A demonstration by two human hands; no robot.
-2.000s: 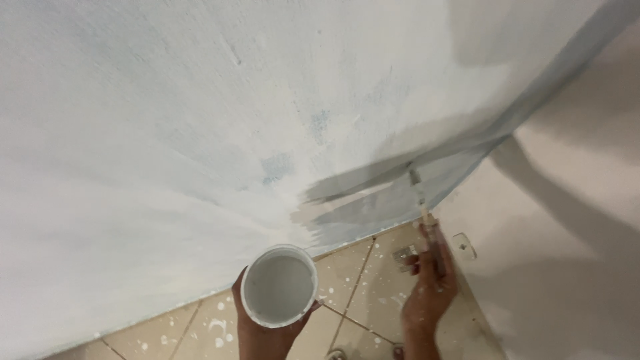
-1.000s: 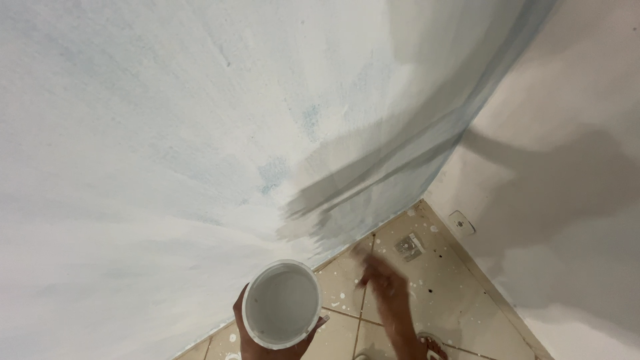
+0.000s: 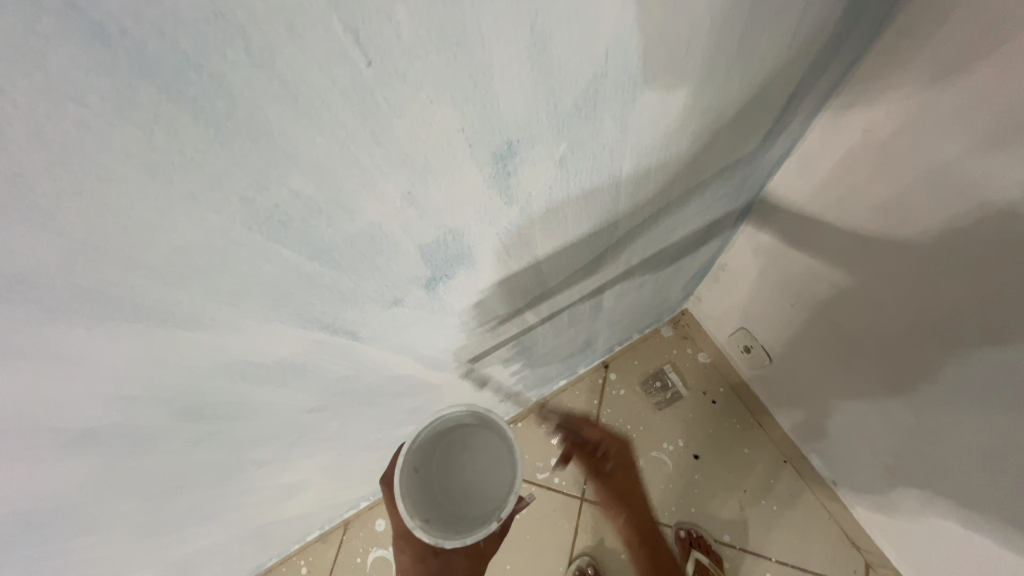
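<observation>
My left hand (image 3: 440, 556) holds a white plastic tub (image 3: 458, 476) from below and around its sides; pale paint or liquid seems to lie inside. To the right of the tub, my right hand (image 3: 596, 452) is blurred by motion, its fingers closed on a paintbrush (image 3: 500, 388) whose blurred head is at the lower part of the painted wall (image 3: 320, 200). This wall is whitish with light blue patches. Shadows of the arm and brush fall across it.
A second, pinkish-white wall (image 3: 920, 320) meets it at the right, with an outlet plate (image 3: 749, 349) low down. Paint drops speckle the tiled floor (image 3: 720, 480), where a square metallic drain cover (image 3: 663, 386) lies. My sandalled feet (image 3: 698, 552) show at the bottom.
My right hand has moved left from near the wall corner, where it was two seconds ago, to beside the tub. My left hand still holds the tub. The view has shifted somewhat.
</observation>
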